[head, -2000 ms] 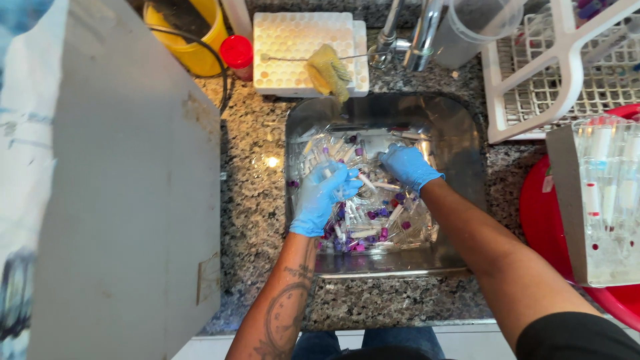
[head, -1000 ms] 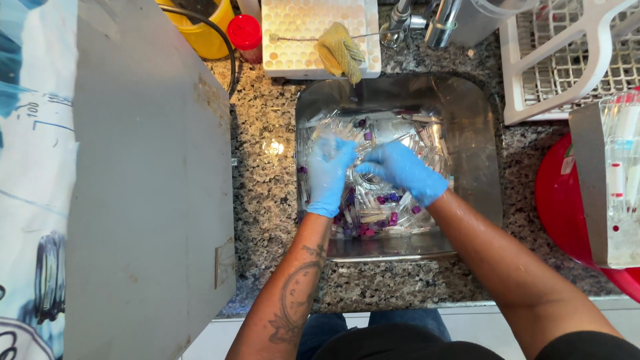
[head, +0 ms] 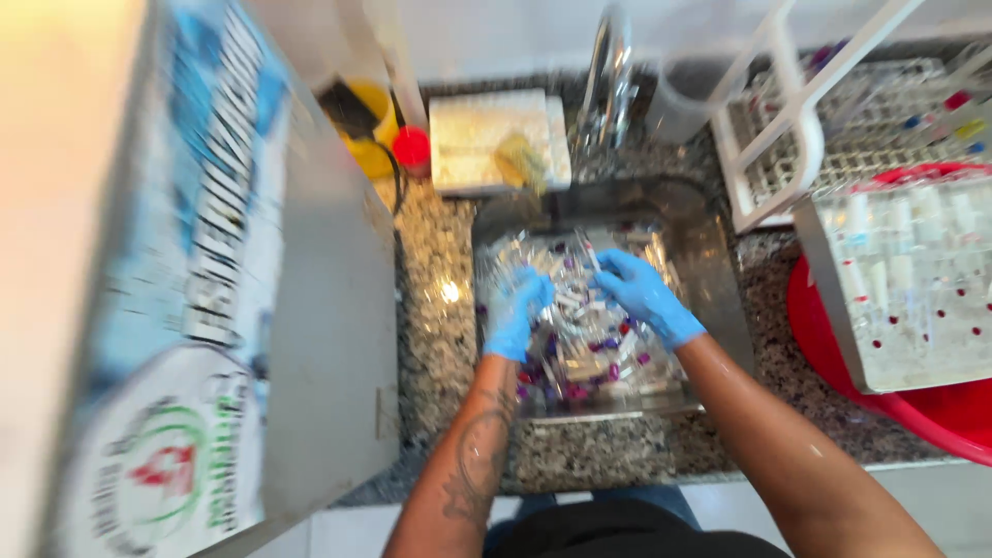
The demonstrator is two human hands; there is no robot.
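Test tubes with purple and red stoppers (head: 601, 341) lie jumbled in a stainless steel sink (head: 717, 287). My right hand (head: 643, 294), in a blue glove, holds a slim clear tube (head: 590, 252) with a red mark between thumb and fingers, above the pile. My left hand (head: 518, 306), also in a blue glove, is at the left side of the sink over the tubes. Its fingers are bent and blurred, so whether it grips anything is unclear.
A grey metal cabinet (head: 333, 310) stands close on the left. Behind the sink are a faucet (head: 608, 85), a foam rack (head: 496, 116) with a yellowish cloth (head: 521, 161), and a red-capped container (head: 411, 147). On the right are a white rack (head: 806, 147), a red basin (head: 814, 341) and a metal tray of tubes (head: 837, 310).
My hands were close together over the tubes and are now farther apart. A tube shows plainly in my right hand. The view has shifted, showing more of the cabinet's printed side.
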